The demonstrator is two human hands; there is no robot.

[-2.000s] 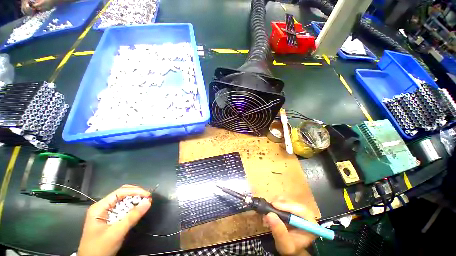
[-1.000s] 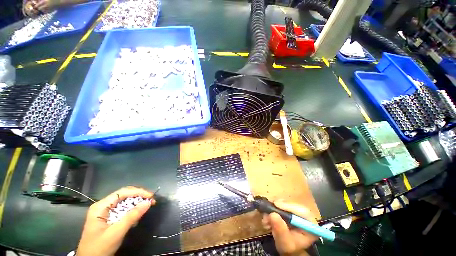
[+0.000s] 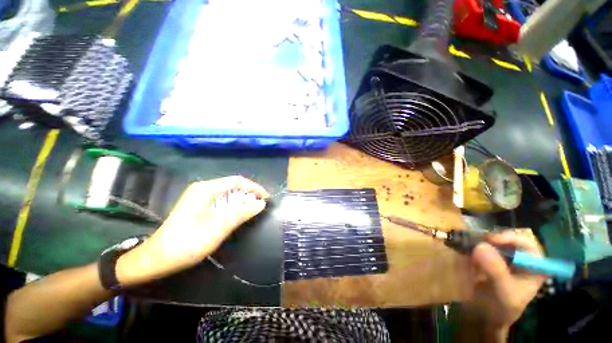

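My left hand (image 3: 208, 221) is closed around several small white components (image 3: 238, 199), left of the panel. A thin solder wire (image 3: 231, 273) shows below the hand, with its end near the board's left edge. My right hand (image 3: 503, 271) holds the soldering iron (image 3: 463, 240) by its black grip, its light-blue end pointing right. The iron's tip is at the right edge of the black PCB panel (image 3: 332, 234); touching or just above cannot be told. The panel lies flat on the tan work board (image 3: 419, 261). The picture is slightly blurred.
A blue bin (image 3: 248, 142) heaped with white parts stands behind. A fume extractor fan (image 3: 409, 124) is behind the board. A solder reel (image 3: 111, 182) and finished panels (image 3: 70, 80) are at left. A yellowish tin (image 3: 493, 186) and light stick (image 3: 458, 177) are at right.
The view has shifted and come closer to the bench. My left hand has moved up and nearer the panel. The iron's tip has moved from over the panel to its right edge.
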